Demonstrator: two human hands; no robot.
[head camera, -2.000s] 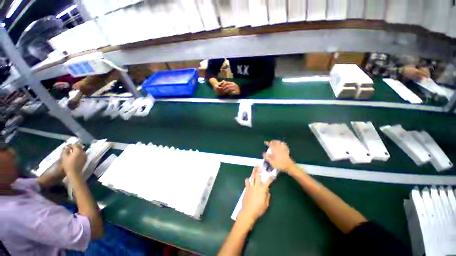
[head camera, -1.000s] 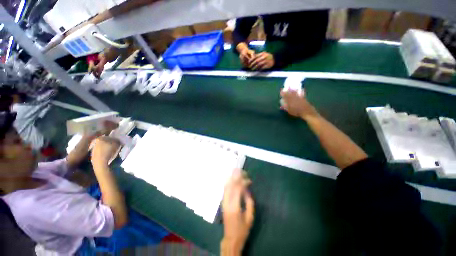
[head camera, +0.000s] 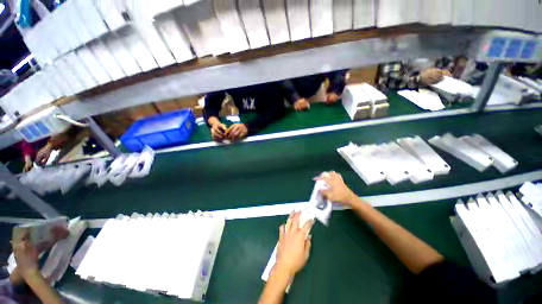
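My left hand (head camera: 291, 244) is closed around a slim white retail box (head camera: 271, 265) lying slanted on the green bench in front of me. My right hand (head camera: 337, 190) grips a bagged product (head camera: 321, 205) with a dark oval patch at the far end of this box. The bag's loose wrap hangs over to the right. My hands partly hide the box and bag, so I cannot tell how far the product is inside. A row of open boxes (head camera: 151, 252) stands left of my left hand.
A second row of boxes (head camera: 502, 237) stands at right. Closed boxes (head camera: 389, 161) and bagged products lie on the conveyor belt (head camera: 255, 172). A blue bin (head camera: 158, 129) and people are opposite; another person's hands work at left. Shelf boxes run overhead.
My right hand has come back from the belt with the bagged product. My left hand has left the end of the open row and now holds a box. The view has shifted.
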